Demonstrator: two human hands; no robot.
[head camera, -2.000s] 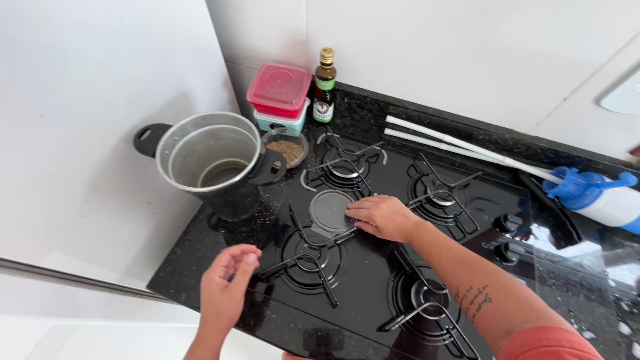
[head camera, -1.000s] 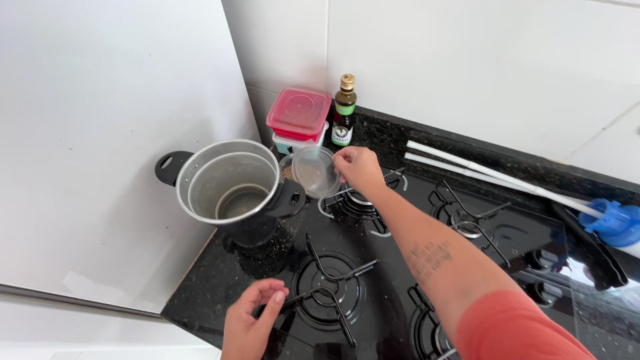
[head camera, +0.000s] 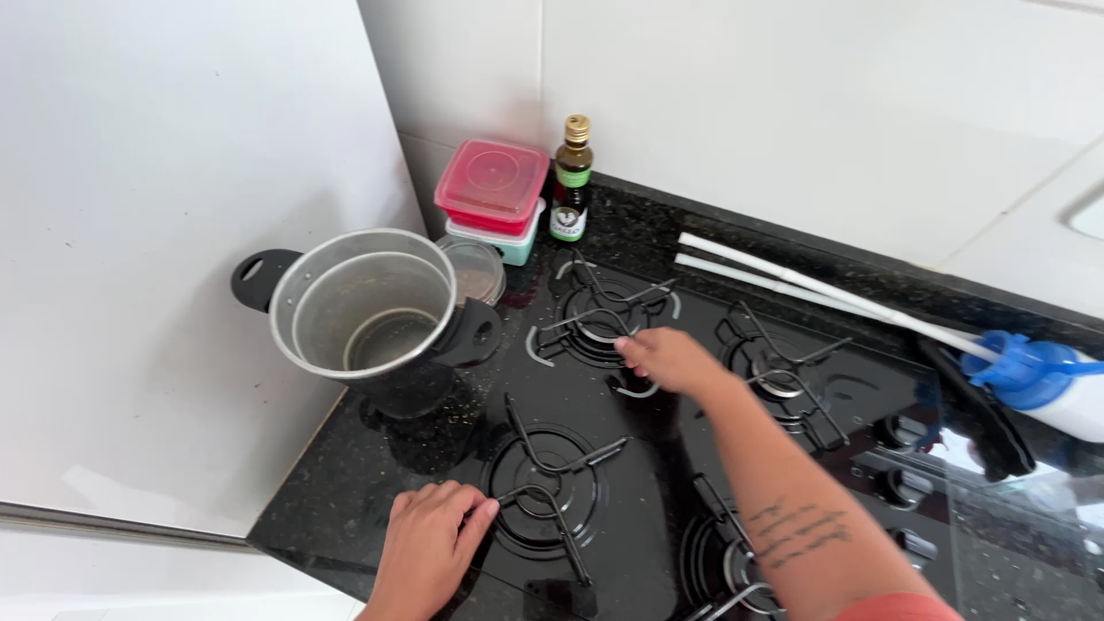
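My right hand (head camera: 664, 355) is at the back-left burner, its fingertips at the edge of the wire pan support (head camera: 595, 312); whether they grip it is hard to tell. My left hand (head camera: 438, 535) rests by the front-left burner, thumb and forefinger at the end of its pan support (head camera: 552, 487). An aluminium pot with black handles (head camera: 366, 302) stands on the counter left of the glass cooktop (head camera: 638, 457). Behind its right handle is a round clear container with a lid (head camera: 473, 269), its brownish contents showing through.
A red-lidded plastic box (head camera: 493, 181) sits on a turquoise one (head camera: 517, 248), beside a dark glass bottle (head camera: 571, 181). White tubes (head camera: 802, 289) lead to a blue and white pump (head camera: 1026, 371) at right, near a black handle-like object (head camera: 975, 414). A tall white panel (head camera: 190, 259) borders the left.
The clear lid went from the cooktop, in my right hand, to the round container. My right hand has let it go and moved back to the burner. My left hand now touches the front-left support.
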